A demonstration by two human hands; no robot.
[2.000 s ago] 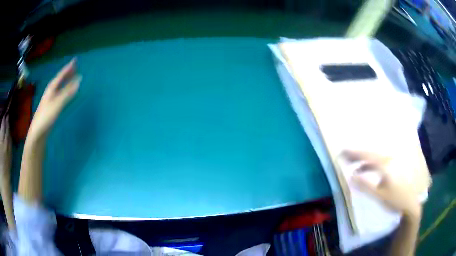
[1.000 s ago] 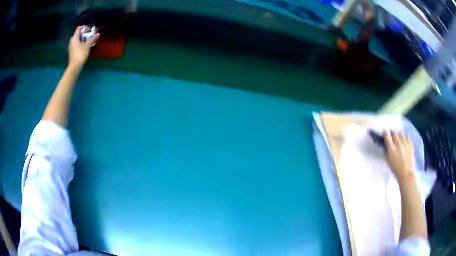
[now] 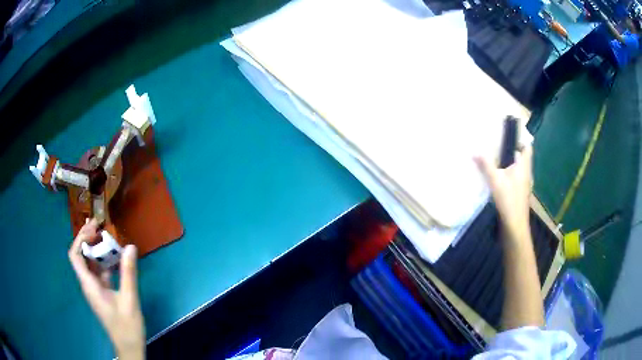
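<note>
The assembly jig [image 3: 97, 180] stands on the green bench at the left, three pale arms in a Y on an orange-red square plate [image 3: 151, 204]. White forked end blocks sit on its arm tips. My left hand [image 3: 109, 281] is around the near white end block [image 3: 103, 249], fingers and thumb on either side of it. My right hand [image 3: 512, 176] holds a short bunch of black bars [image 3: 509, 140] over the right edge of the white sheets [image 3: 373, 91]. No bars show on the jig arms.
Closely packed black bars [image 3: 486, 264] lie on tan board at the right, beneath and beside the sheets. Blue crates [image 3: 401, 302] stand below the bench edge. A yellow roll [image 3: 573, 244] is at the far right. A person in blue [image 3: 625, 48] shows at the top right.
The view has turned right. The jig now stands on the near bench, drawn in with my left hand. The black bars have left the sheet and are in my right hand.
</note>
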